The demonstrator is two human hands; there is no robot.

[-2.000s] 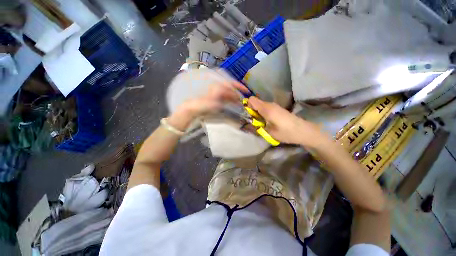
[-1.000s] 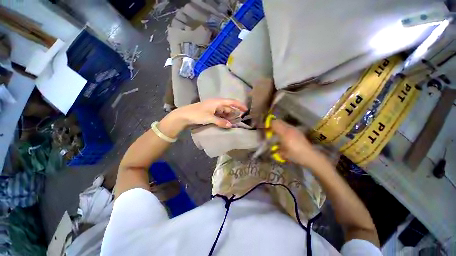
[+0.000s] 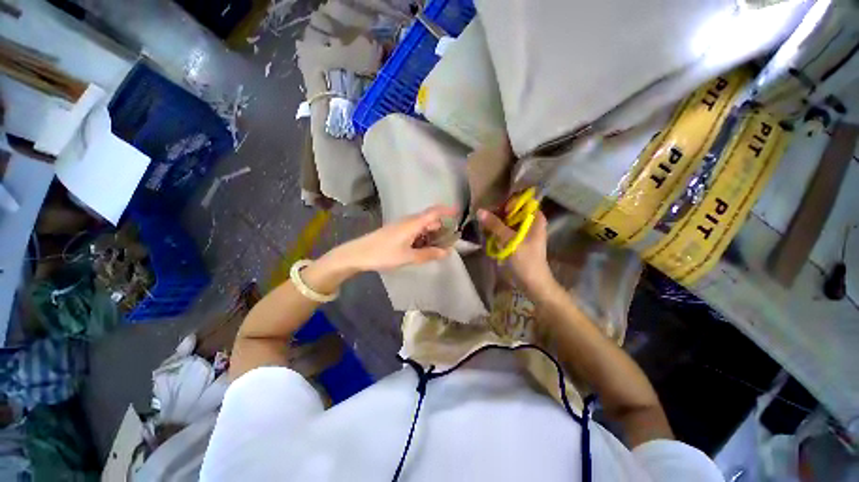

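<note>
My right hand (image 3: 524,247) is closed around the yellow loop handles of the scissors (image 3: 520,226), over my lap. The blades point left toward my other hand and are hard to make out. My left hand (image 3: 412,243) is at a beige cut panel (image 3: 433,285), thumb and fingers pinched near its edge by the blade tips. The panel hangs over my lap, beige side showing. More beige panels (image 3: 405,165) drape just above it, with a brown piece (image 3: 489,168) between them and the table.
A large beige panel (image 3: 575,71) lies on the machine table at the upper right, beside yellow PIT tape (image 3: 712,235) and a brown strip (image 3: 816,202). A blue crate (image 3: 388,80) and tied bundles (image 3: 343,169) are beyond my hands. More blue crates (image 3: 174,141) stand at the left.
The scissors have moved from blurred motion to my right hand held close by the left. The panel under my left hand hangs lower and wider. The view has shifted slightly.
</note>
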